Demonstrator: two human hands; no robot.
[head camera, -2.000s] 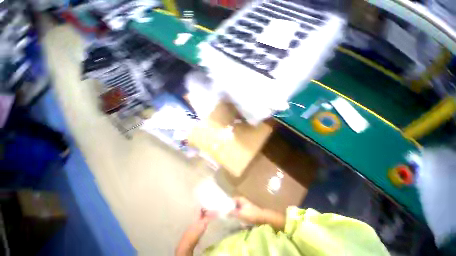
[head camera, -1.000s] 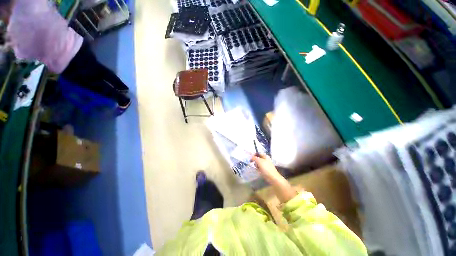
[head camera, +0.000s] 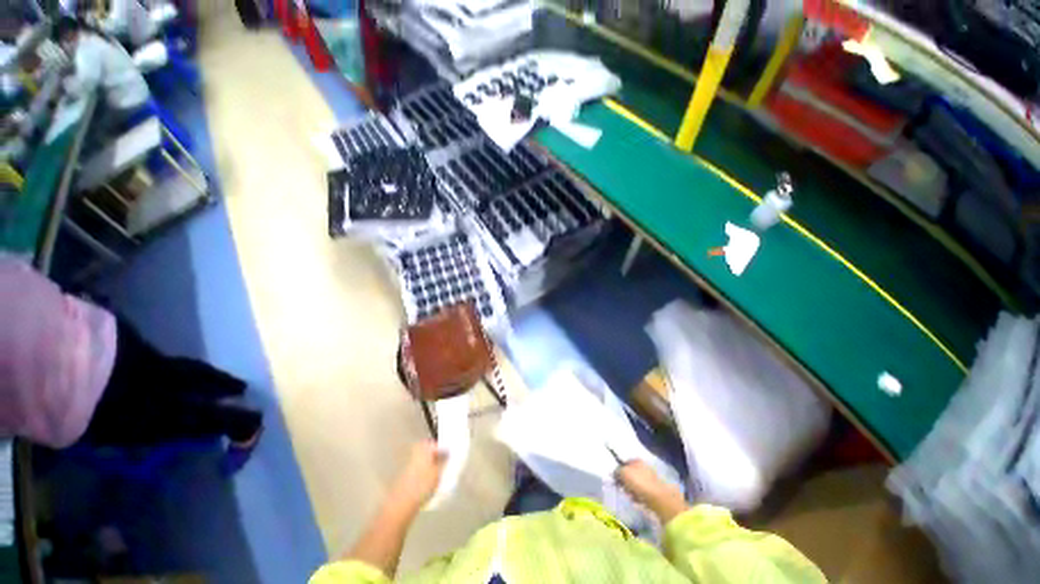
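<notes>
My left hand (head camera: 423, 469) is bare and holds a narrow white record slip (head camera: 453, 438) in front of the stool. My right hand (head camera: 648, 484) holds a thin dark pen (head camera: 616, 456), its tip over large white sheets (head camera: 561, 427) lying low in front of me. Any print on the slip and sheets is too blurred to read. Both hands are near the lower edge, below the bench.
A brown stool (head camera: 447, 351) stands before stacked trays of black parts (head camera: 513, 217). The green bench (head camera: 707, 228) runs along the right with a bottle (head camera: 772, 205) on it. A person in pink (head camera: 57, 359) is at left. A translucent wrapped pile (head camera: 736, 399) is below the bench.
The view has turned toward the stool and tray stacks. My left hand has come into view with the slip. My right hand still has the pen. The person at left now appears lower.
</notes>
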